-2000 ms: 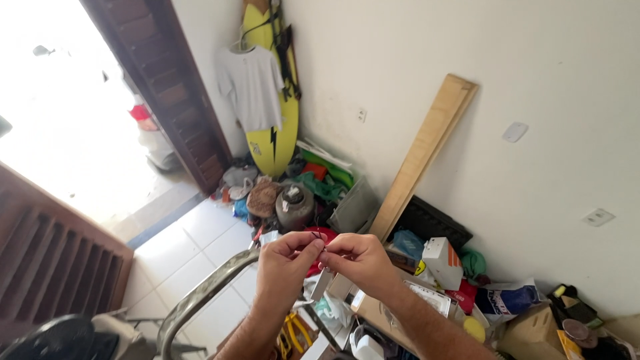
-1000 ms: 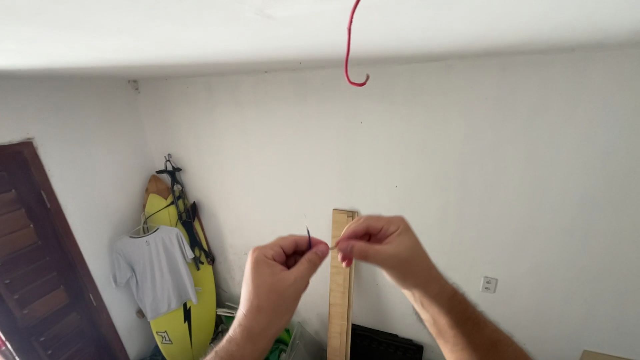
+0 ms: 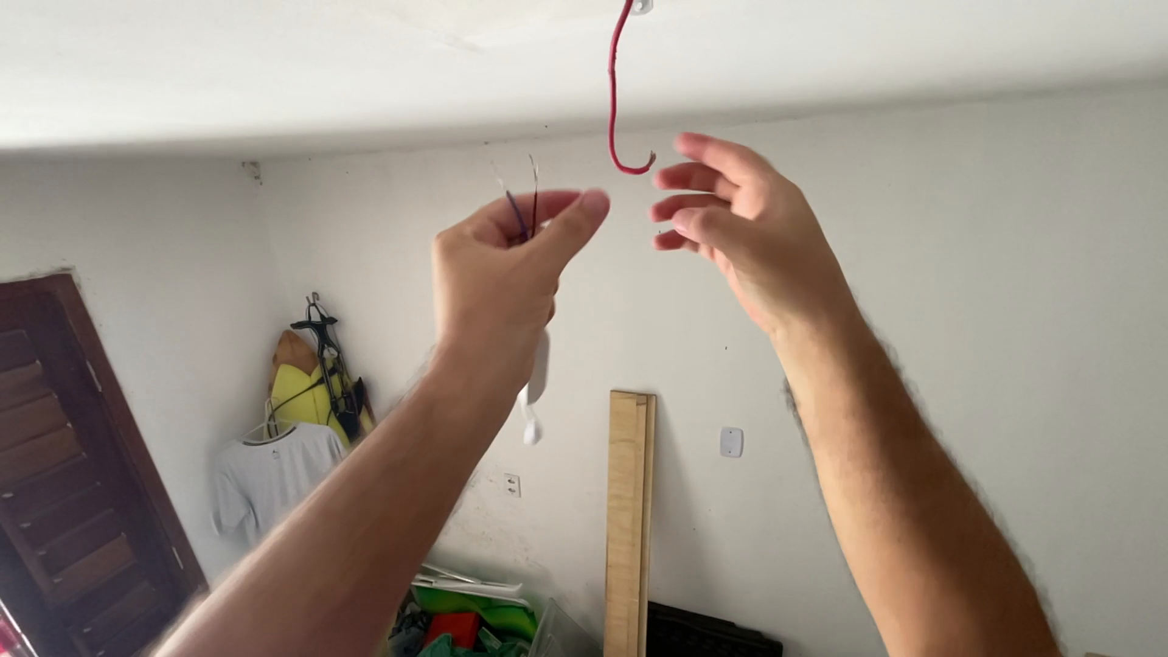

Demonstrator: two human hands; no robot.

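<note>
Two thin wires with stripped ends [image 3: 521, 208], one bluish and one dark red, stick up from my left hand [image 3: 497, 274], which grips them between thumb and fingers. Below that hand hangs a white object [image 3: 538, 370], mostly hidden behind the hand and forearm. A red electrical wire [image 3: 613, 91] comes down from the ceiling, its lower end hooked to the right with a bare tip. Just right of this tip my right hand [image 3: 739, 210] is raised, fingers spread and holding nothing; a small gap shows between its fingers and the red wire.
Wooden boards [image 3: 628, 520] lean upright on the white wall. At left are a brown louvred door [image 3: 68, 456], a grey T-shirt [image 3: 278, 470] on a hanger and a yellow surfboard [image 3: 315, 397]. Low down stands a plastic bin [image 3: 558, 630] among piled items.
The view has tilted up from the floor to the ceiling. My right hand has let go of the thin wire ends and moved apart from my left hand, beside the hanging red wire.
</note>
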